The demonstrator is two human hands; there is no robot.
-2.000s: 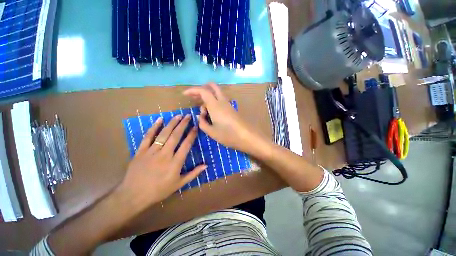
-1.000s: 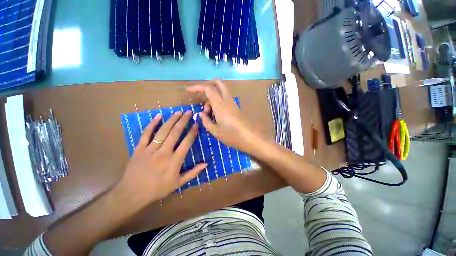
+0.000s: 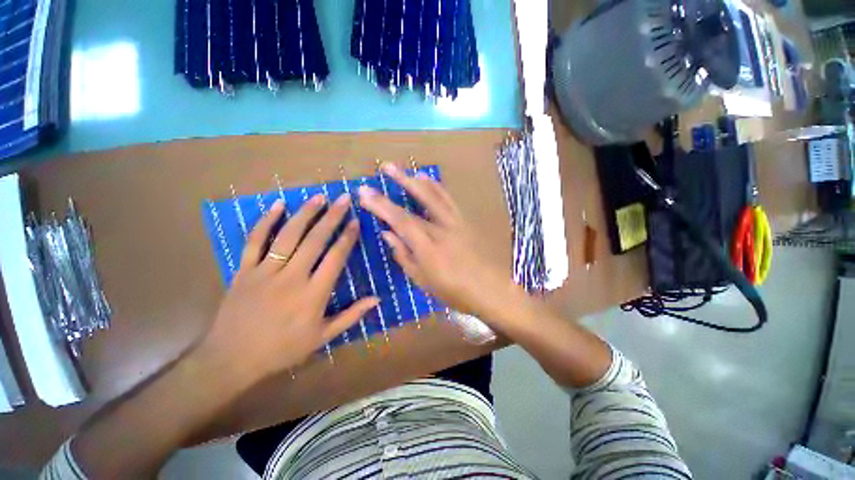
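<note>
A bright blue solar cell sheet with pale parallel lines lies on the brown bench, with fine silver ribbon ends past its edges. My left hand lies flat on its left and middle part, fingers spread, a ring on one finger. My right hand rests on its right part, palm down, fingers slightly bent and apart. Neither hand grips anything that I can see. The cell under my palms and fingers is hidden.
Loose ribbon piles lie left and right, beside white strips. Dark cell stacks lie on the green-blue mat. At right are a grey vented machine, a soldering iron stand with sponge and red-yellow handles.
My right hand has opened from a bent, pinching pose and now lies flatter on the cell. My left hand stays on the cell. The whole view has shifted slightly.
</note>
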